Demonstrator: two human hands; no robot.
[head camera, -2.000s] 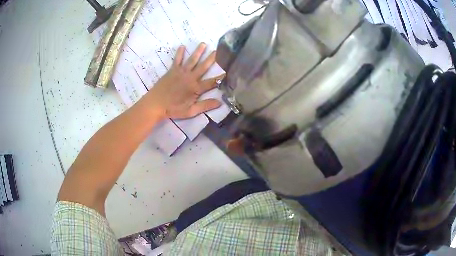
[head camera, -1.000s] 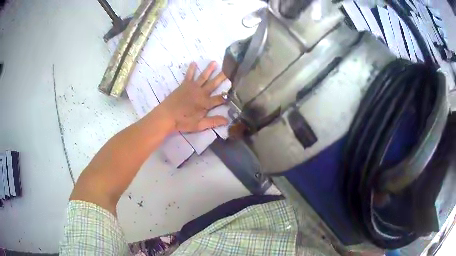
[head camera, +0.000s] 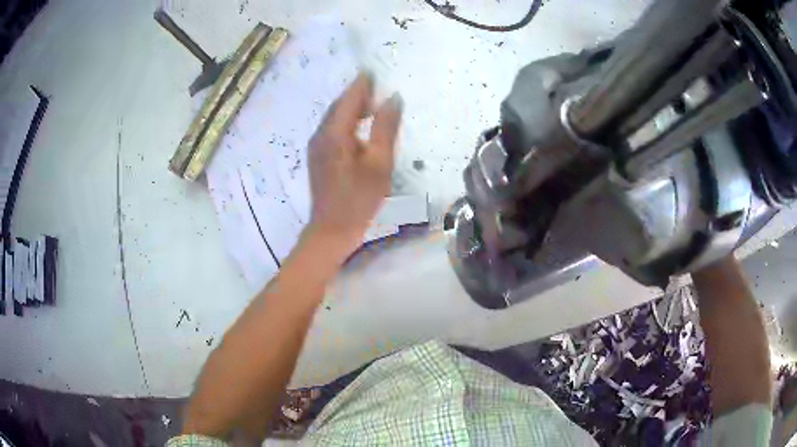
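The knife cutting machine is at the right, tilted, with its shiny rounded base plate at the table's front edge, clear of the paper. My left hand is blurred over the white paper marker, thumb and finger apart, with nothing visible in it. A white-topped piece with a dark edge lies just right of my left wrist. My right forearm comes up from the lower right; my right hand is hidden behind the machine.
Two joined yellowish bar weights lie on the marker's left edge, beside a dark T-shaped clamp. Narrow cut pieces stand at the far left. A black cable curves at the back. Scraps are heaped below the table edge.
The machine has swung right and away from the paper, uncovering its base plate and the floor scraps. My left hand has lifted from its spread pose, and my right forearm has come into view.
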